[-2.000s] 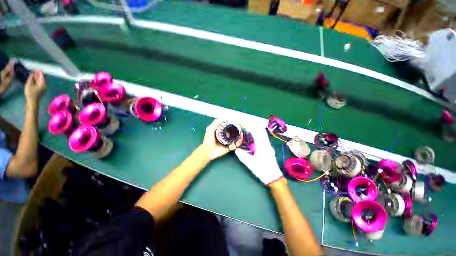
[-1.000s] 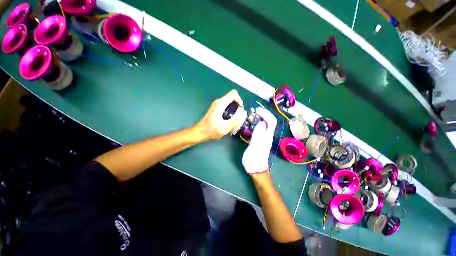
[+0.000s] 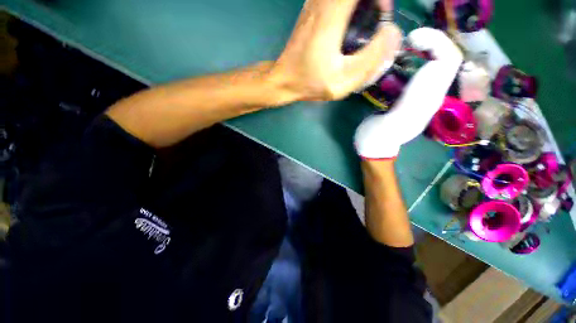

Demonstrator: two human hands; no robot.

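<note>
My bare left hand [image 3: 328,53] is near the top edge, its fingers closed around a black housing [image 3: 362,26]. My right hand [image 3: 417,94], in a white glove with a red cuff edge, holds a wired core [image 3: 390,87] with magenta and yellow bits showing, close against the left hand. The glove covers much of the core. Whether the two parts touch cannot be told. Both hands are slightly blurred and held over the green bench top [image 3: 234,38].
Magenta flared cups [image 3: 494,221], grey rings [image 3: 523,140] and wired pieces lie in a pile at the right. A white strip [image 3: 505,57] runs behind them. Cardboard [image 3: 470,296] is below the bench at lower right. A blue object [image 3: 568,281] is at the right edge.
The view has tilted down and come closer, so the hands appear larger and higher and the left-side units are out of view. The black housing remains in my left hand.
</note>
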